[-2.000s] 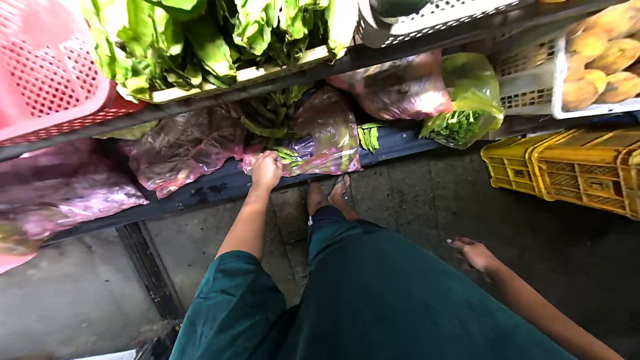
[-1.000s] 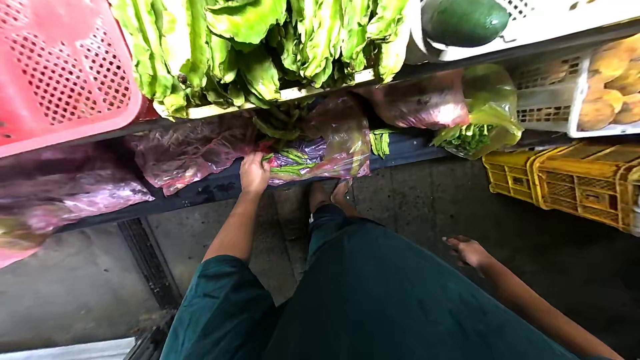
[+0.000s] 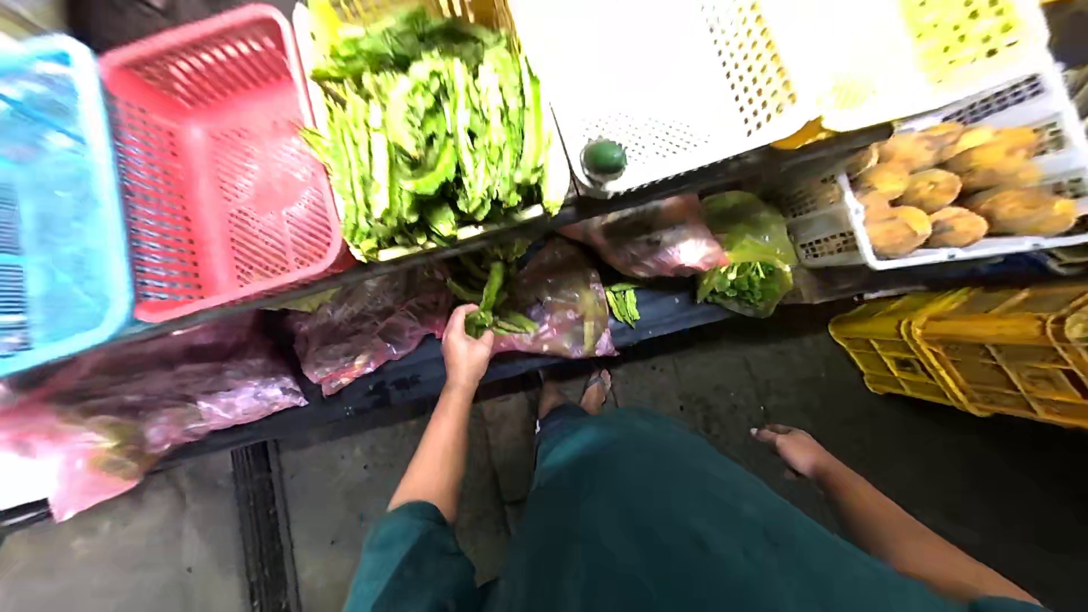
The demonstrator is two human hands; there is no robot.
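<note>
My left hand [image 3: 467,347] is closed around some green winged beans [image 3: 491,299], in front of an open pinkish plastic bag [image 3: 557,297] on the low dark shelf. More long green winged beans [image 3: 442,144] lie piled in a basket on the upper shelf. A few loose green pods [image 3: 623,304] rest on the low shelf, right of the bag. My right hand [image 3: 792,449] hangs over the floor at the right, touching nothing that I can see; its fingers are partly curled.
Pink plastic bags [image 3: 204,391] line the low shelf. Above stand a blue basket [image 3: 64,195], a red basket [image 3: 221,161] and a white crate [image 3: 663,85] with a dark green fruit [image 3: 604,158]. Brown roundish produce [image 3: 952,191] fills a crate at right, above yellow crates [image 3: 1003,348].
My left hand now holds winged beans above the bag; a second ago it was at the bag's edge. The view has shifted to show more of the upper shelf. My right hand still hangs low.
</note>
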